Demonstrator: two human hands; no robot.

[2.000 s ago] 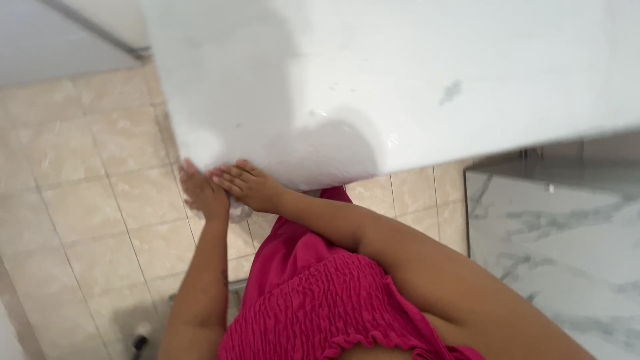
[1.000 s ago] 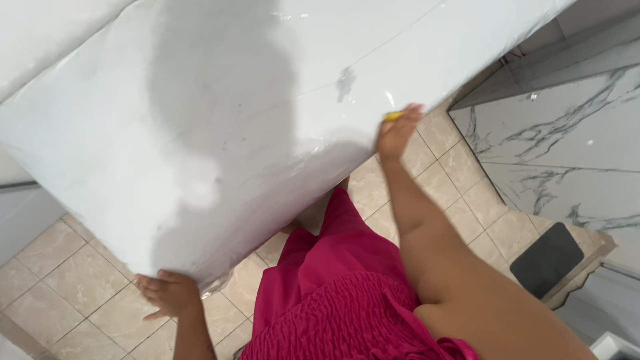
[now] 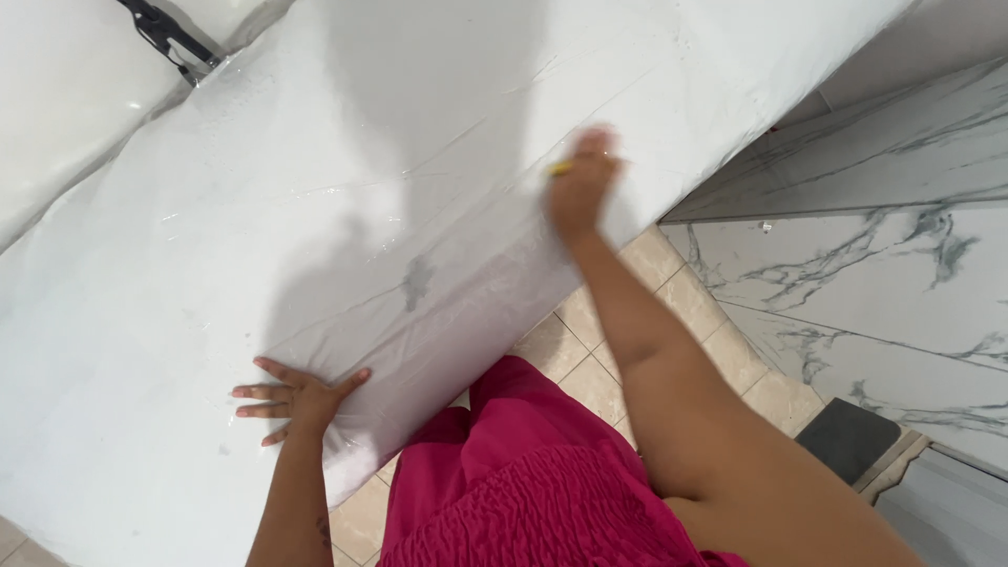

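Observation:
A large white padded slab, like a mattress, in clear plastic wrap (image 3: 181, 291) spans the view, its near edge against my body. My left hand (image 3: 303, 400) lies spread with its fingers apart on the wrap near that edge and holds nothing. Farther right, my right hand (image 3: 584, 181) is blurred over the wrap. A small yellow thing (image 3: 559, 168) shows at its fingers; what it is cannot be made out. A grey smudge (image 3: 417, 279) marks the surface between my hands.
A second white wrapped surface (image 3: 63, 102) adjoins at the upper left, with a black strap or tool (image 3: 169, 35) across the seam. Beige floor tiles (image 3: 591, 378) lie below. At the right are white marble-patterned panels (image 3: 882, 291) and a dark grey flat piece (image 3: 846, 441).
My hands were together at the slab's edge, then moved apart. Since then my left hand has moved onto the top, and my right hand has moved farther in from the edge.

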